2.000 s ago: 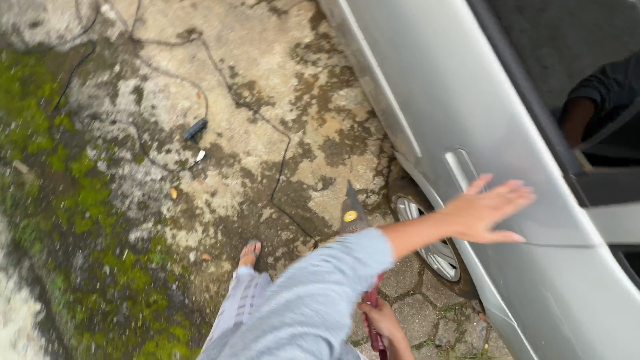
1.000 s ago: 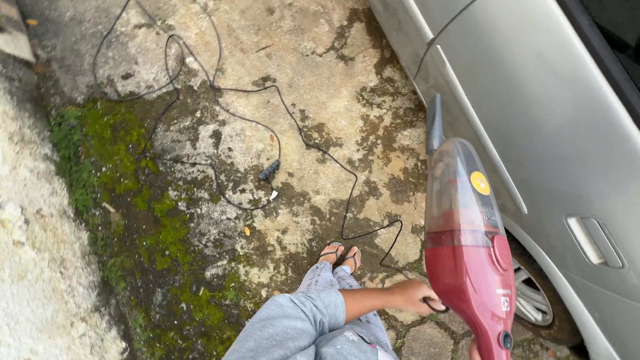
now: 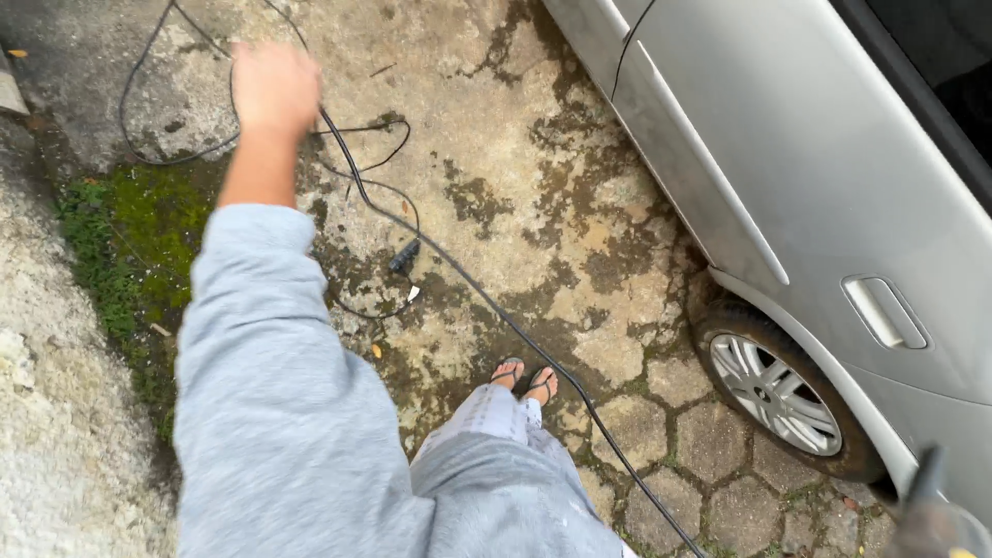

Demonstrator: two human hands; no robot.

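Note:
My left hand, blurred at the upper left, is closed around a black power cord, its arm stretched out in a grey sleeve. From that hand the cord runs taut diagonally down past my feet to the bottom edge. At the bottom right corner, the dark nozzle and clear front of a handheld vacuum cleaner show, blurred, beside the car. My right hand is out of view. More thin cord lies looped on the concrete near a black plug connector and a small white tag.
A silver car with a door handle and a rear wheel stands at the right. A rough wall borders mossy ground at left. My feet in flip-flops stand near hexagonal pavers.
My left hand, on the car two seconds ago and on the cord beside the vacuum a second ago, has swung out to the upper left with the cord. The vacuum has moved to the lower right corner.

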